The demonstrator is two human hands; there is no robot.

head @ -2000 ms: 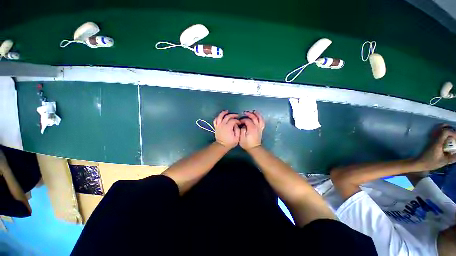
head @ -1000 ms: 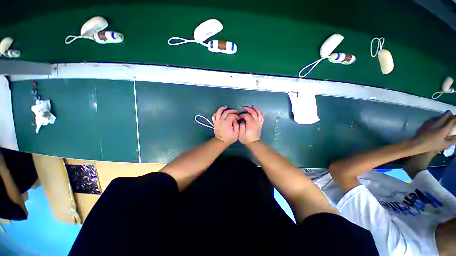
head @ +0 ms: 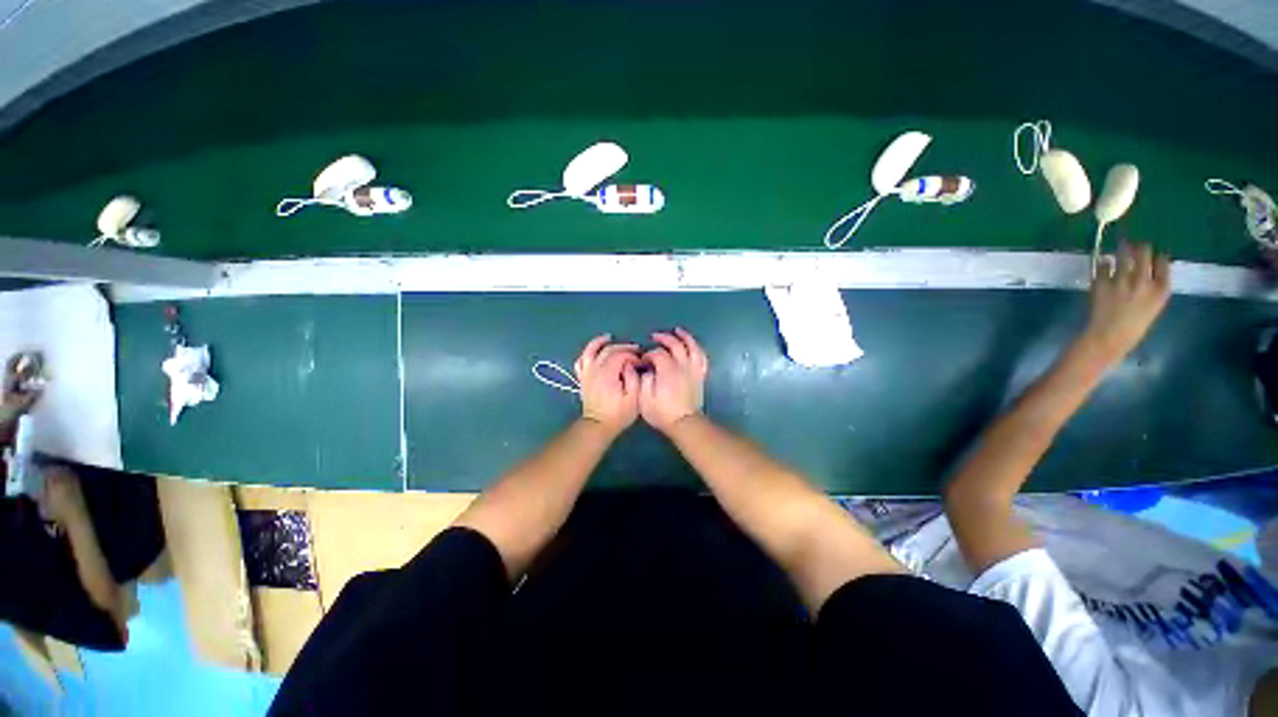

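Note:
My left hand (head: 608, 381) and my right hand (head: 674, 376) are together above the dark green bench top (head: 484, 437), fingers curled inward and touching. A white wrist strap (head: 555, 374) loops out to the left of my left hand. The item it belongs to is hidden inside my fingers, so its shape cannot be seen. A small dark gap shows between the hands.
The green belt carries cream ovals (head: 596, 167) with marked cylinders (head: 629, 199). A pale edge rail (head: 505, 272) borders it. A white cloth (head: 816, 325) lies right, a crumpled scrap (head: 188, 378) left. A neighbour's hand (head: 1128, 301) reaches to the rail at right. Cartons (head: 210, 560) stand below left.
The view has shifted, showing more of the belt. The neighbour's arm at right has moved up to the belt, where another cream oval with a cord now lies. My hands stay together.

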